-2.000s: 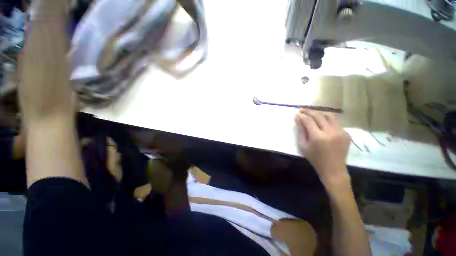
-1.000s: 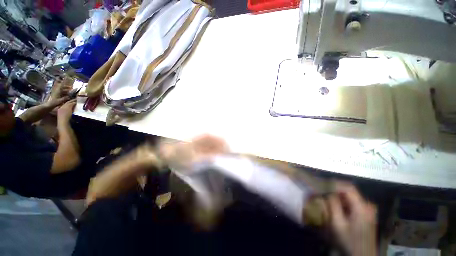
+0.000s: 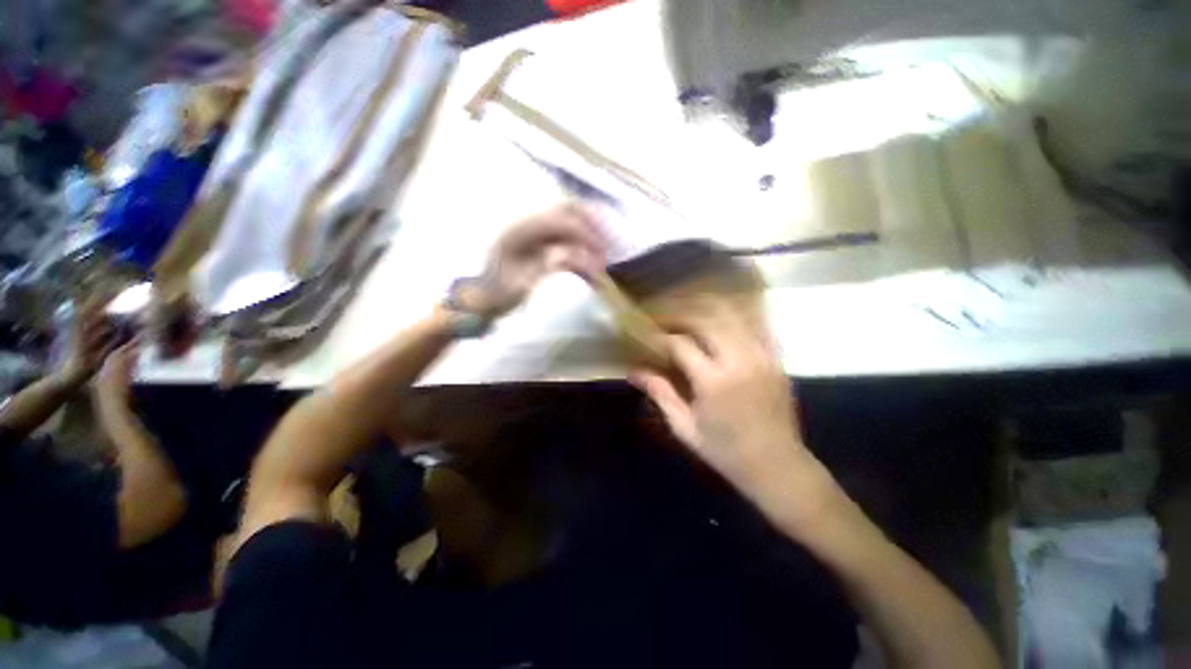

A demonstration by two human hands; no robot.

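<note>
A white panel with brown bands [image 3: 575, 146] lies on the machine table in front of me, left of the needle area, and its near end is at my hands. My left hand [image 3: 546, 251] is blurred and holds the panel's near part. My right hand [image 3: 725, 373] grips a tan-brown edge of the same panel, beside a dark brown blurred part. The sewing machine [image 3: 901, 65] stands at the upper right, with its presser foot [image 3: 758, 111] above the table. The fingertips are too blurred to tell their exact grip.
A stack of white and brown panels [image 3: 281, 196] lies at the left of the table. Cream strips [image 3: 901, 196] lie right of the needle, with thread ends near the edge. Another person's arms [image 3: 124, 444] are at far left. A box with white pieces [image 3: 1091, 588] is lower right.
Both hands have moved up from the lap area to the table, bringing the panel onto it left of the needle. The view has shifted, and the panel stack remains at the left.
</note>
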